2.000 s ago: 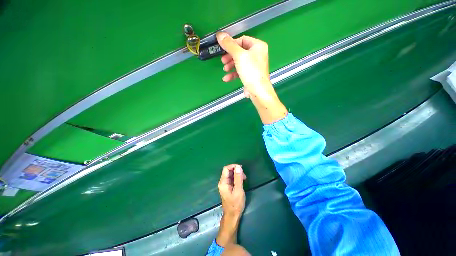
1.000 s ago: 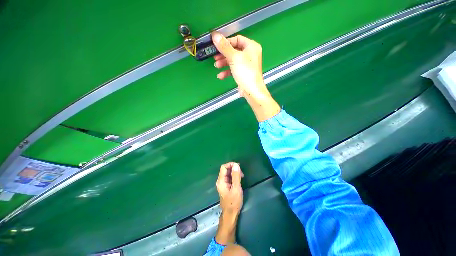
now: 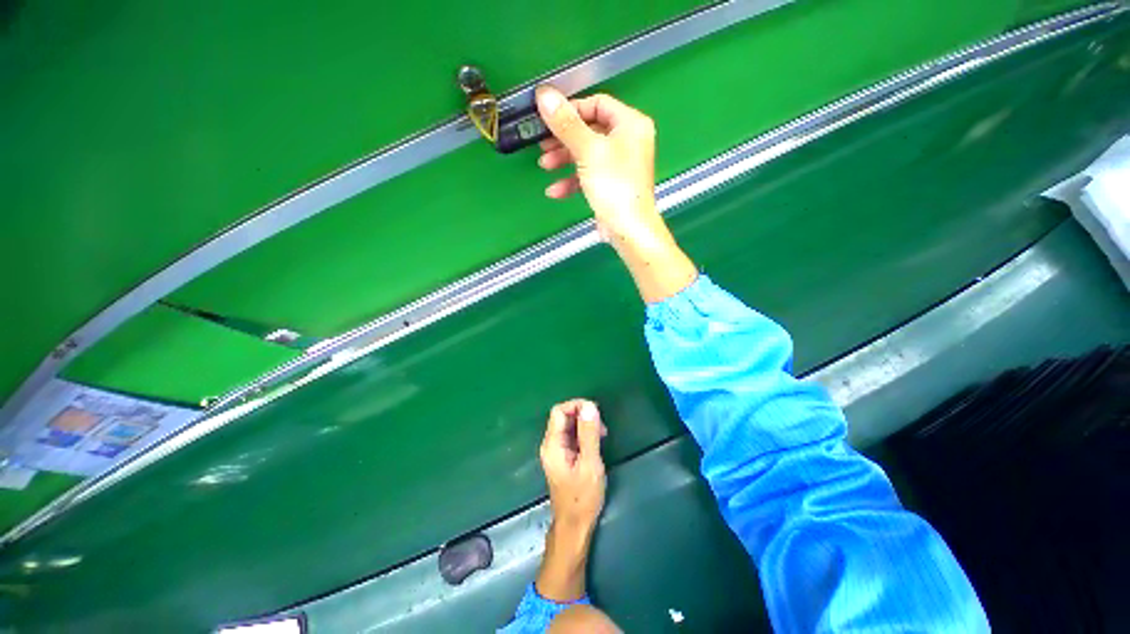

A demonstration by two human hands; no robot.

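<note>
A small black device [image 3: 527,129] with a little grey display hangs by a yellowish loop [image 3: 483,117] from a metal fastener on the rail of the green partition. My right hand [image 3: 604,151] grips the device's right end between thumb and fingers, with its display facing me. My left hand [image 3: 574,461] is lower down, over the green bench. Its fingers are curled in with the thumb against them, and no object shows in it.
A dark oval object [image 3: 466,559] lies left of my left wrist. A white-faced panel [image 3: 264,624] is cut off at the bottom edge. Printed sheets [image 3: 93,431] are at far left. White material [image 3: 1107,198] is at the right edge, above a dark ribbed mass [image 3: 1029,477].
The view shifts slightly. The display faces me more squarely. My right hand stays on the device, and my left hand stays curled in the same place.
</note>
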